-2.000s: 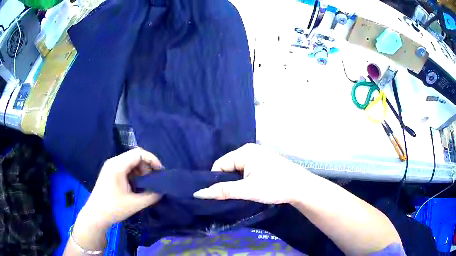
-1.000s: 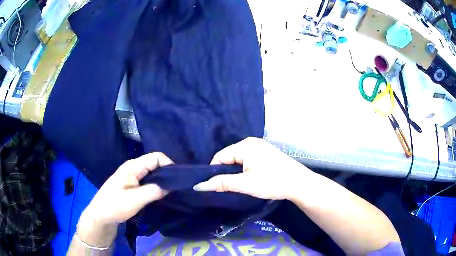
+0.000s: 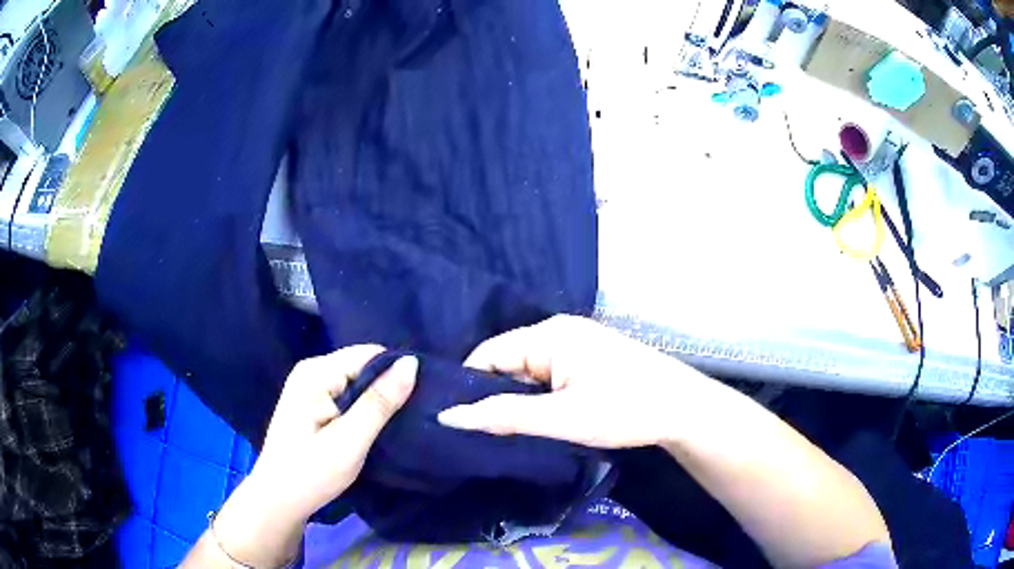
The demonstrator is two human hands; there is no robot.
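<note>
The navy garment (image 3: pixel 445 189) covers the left and middle of the white table, with two long parts running away from me. Its near end hangs over the front edge onto my lap. My left hand (image 3: pixel 334 428) pinches a folded edge of the cloth, thumb on top. My right hand (image 3: pixel 567 383) grips the same end a little to the right, thumb in front and fingers behind the cloth. The fingertips of both hands are partly hidden by the cloth.
The presser foot area and machine parts (image 3: pixel 743 95) are at upper right. Scissors (image 3: pixel 845 211), orange-brown snips (image 3: pixel 896 306), a thin black tool (image 3: pixel 914 239) and a dark red spool (image 3: pixel 854 141) lie on the right. A measuring strip (image 3: pixel 712 341) edges the table. Plaid cloth (image 3: pixel 56 433) and a blue crate (image 3: pixel 167 467) are at left.
My left hand has shifted right, closer to my right hand, and its thumb now lies over the folded edge. The cloth end between the hands has turned and bunched. The table view has shifted slightly.
</note>
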